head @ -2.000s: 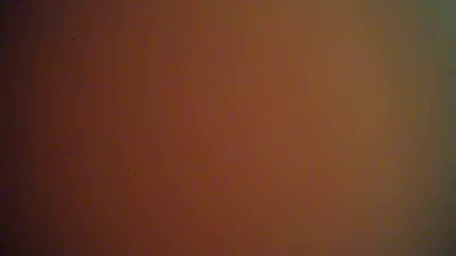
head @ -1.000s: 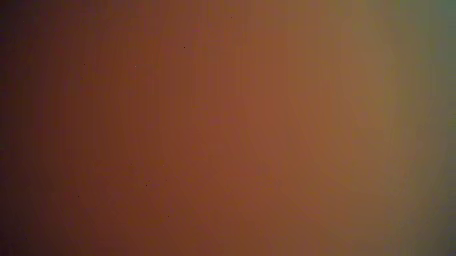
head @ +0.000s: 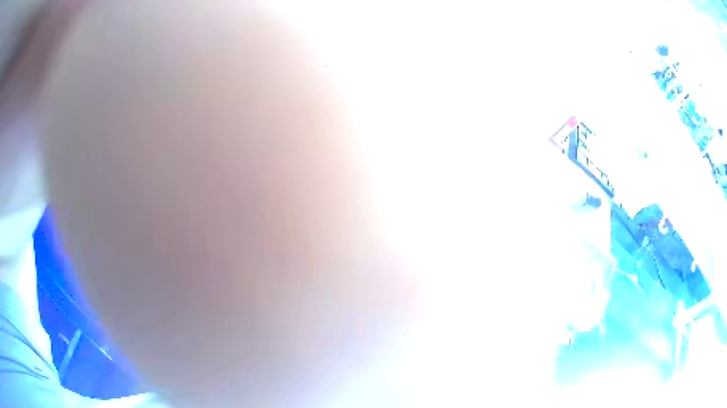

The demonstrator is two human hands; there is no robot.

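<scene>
A large, blurred, skin-toned shape, which looks like a finger or part of a hand (head: 215, 183), is very close to the lens and covers the left and middle of the head view. I cannot tell whether it is my left hand or my right hand. No held object can be made out. The big shape hides whatever lies behind it, and much of the rest is washed out to white.
Pale cloth with folds (head: 22, 351) shows at the lower left, beside a deep blue area (head: 80, 343). At the right are washed-out blue and white structures (head: 666, 247), too overexposed to name. A small pink-edged sign-like shape (head: 567, 137) is at the upper right.
Earlier, a dim orange-brown blur filled the whole view. Now the covering shape has drawn partly off the lens to the left, and an overexposed scene shows around it.
</scene>
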